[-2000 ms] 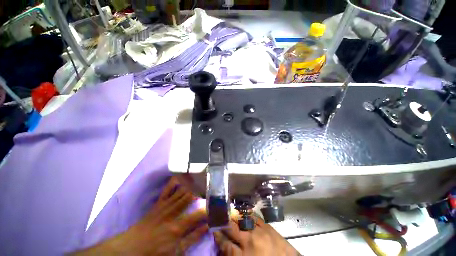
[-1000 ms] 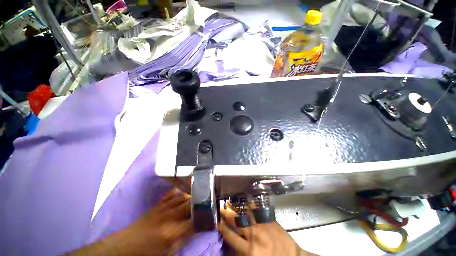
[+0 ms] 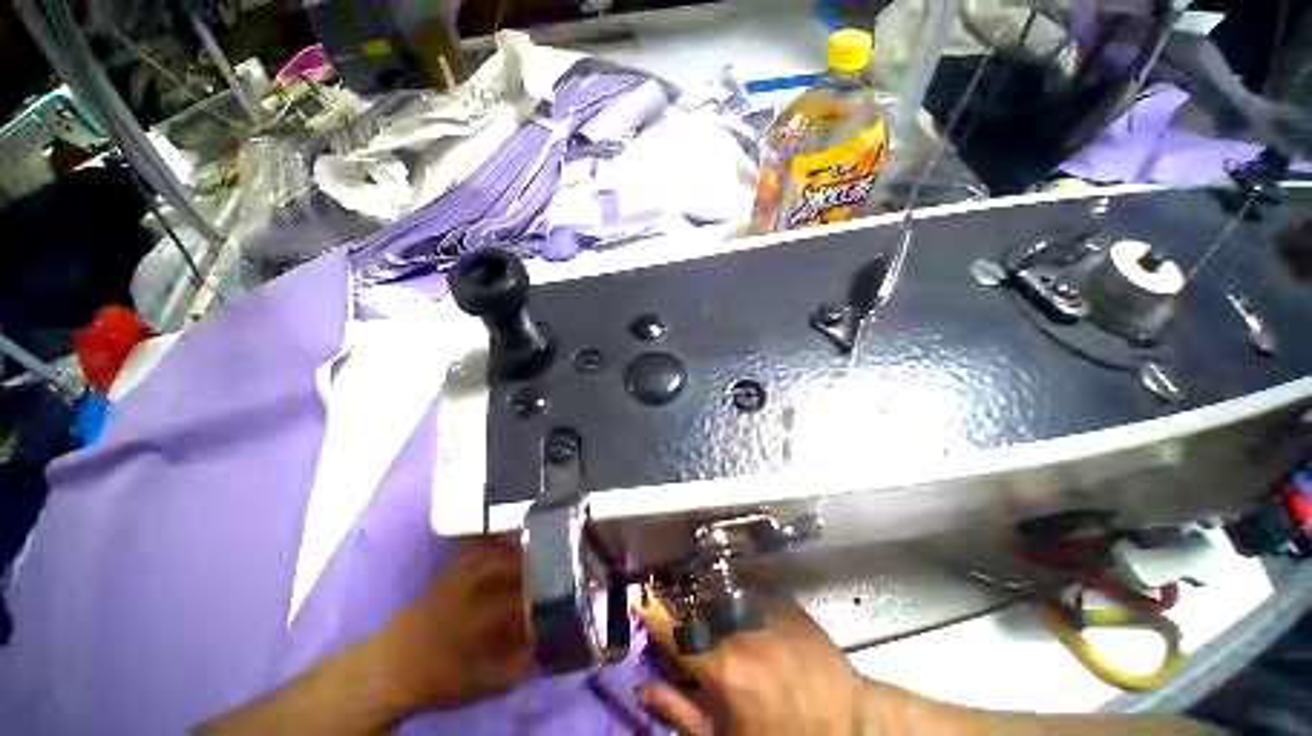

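The sewing machine head point(image 3: 863, 388), white with a black top, crosses the view. Its shiny metal cover point(image 3: 558, 582) stands at the left end and hides the needle area. Light purple cloth point(image 3: 187, 431) lies at the left and runs under the head's left end. My left hand point(image 3: 453, 633) rests on the cloth left of the cover, its fingertips hidden by the machine. My right hand point(image 3: 763, 669) is right of the cover, below the tension knobs, its fingers beside purple cloth. I cannot tell whether either hand grips the cloth.
Scissors with red and yellow handles point(image 3: 1130, 640) lie on the white table under the machine arm. Behind the head stand a yellow-capped bottle point(image 3: 827, 151) and a bundle of purple and white pieces point(image 3: 504, 180). A red object point(image 3: 111, 345) is at the far left.
The view has turned, so the machine head appears tilted and shifted left. My right hand appears further out from under the knobs, with more forearm showing. The cloth looks little changed.
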